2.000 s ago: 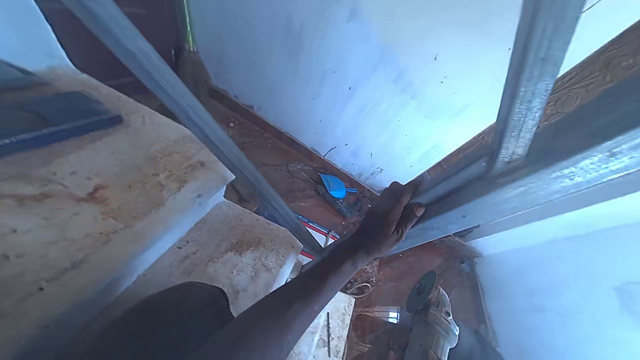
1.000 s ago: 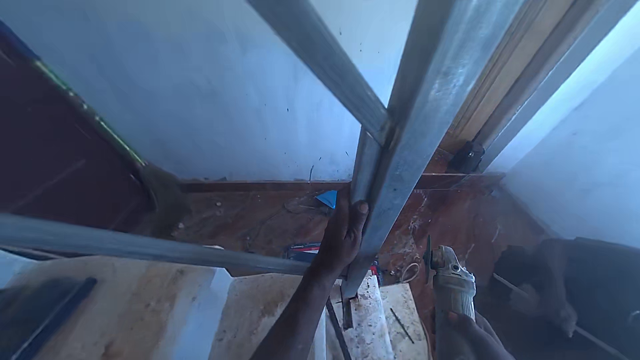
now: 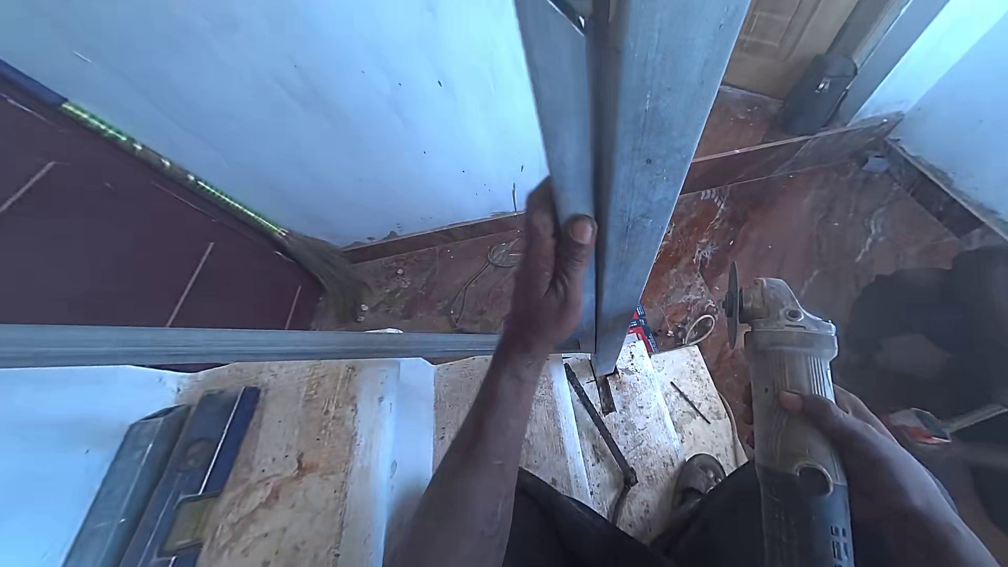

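Note:
My left hand (image 3: 551,276) grips a narrower metal tube (image 3: 561,118), thumb on its near face. This tube stands against a wider upright metal post (image 3: 654,150), whose lower end meets a slot in the stair tread. A horizontal metal rail (image 3: 252,345) runs from the left to the post's foot. My right hand (image 3: 858,449) holds an angle grinder (image 3: 791,378) by its body at the right, its thin disc (image 3: 735,305) upright and apart from the post. Whether the disc spins cannot be told.
A spirit level (image 3: 197,472) lies on the stair (image 3: 291,441) at the left. A thin dark rod (image 3: 598,425) lies by the post's foot. A broom (image 3: 323,264) leans by the wall. A dark bag (image 3: 819,93) stands near the door. A person (image 3: 937,315) is at the right edge.
The view has swung and closed in on the post's foot. The grinder, lying free of my hand two seconds ago, is now in my right hand. My left hand stays on the metalwork.

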